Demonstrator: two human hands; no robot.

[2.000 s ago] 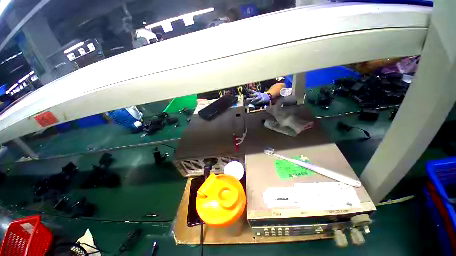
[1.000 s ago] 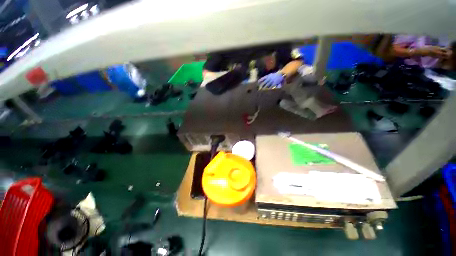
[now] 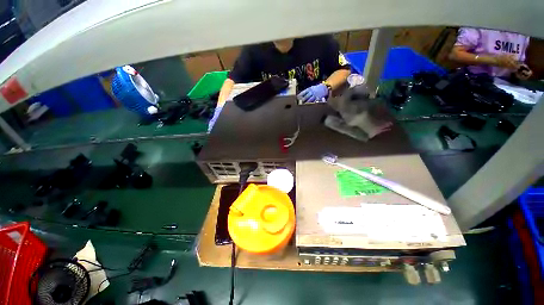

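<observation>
Neither of my hands is in the picture. The pale-topped test meter (image 3: pixel 373 205) lies nearest in front of me, with buttons on its front and pale terminals (image 3: pixel 423 273) at its right corner. A white toothbrush-like stick (image 3: pixel 391 183) lies across its top beside a green label. Left of it a cup with an orange lid (image 3: pixel 262 219) stands on the brown board (image 3: pixel 209 244). A dark phone (image 3: pixel 225 211) lies beside the cup. Black adapters with leads (image 3: pixel 152 281) lie at the bottom left, partly cut off by the edge.
A brown box (image 3: pixel 250 140) behind the meter bears a black case and a grey cloth (image 3: pixel 361 119). A red basket (image 3: pixel 21 256), small fan (image 3: pixel 62 283) and adapter piles (image 3: pixel 122 170) are left. A blue basket (image 3: pixel 534 214) is right. Two people are opposite, under the white shelf beam (image 3: pixel 250 50).
The view has shifted, bringing the fan, more near adapters and the people opposite into clearer view. The opposite person's gloved hands now show apart. The cup and meter stay on the board.
</observation>
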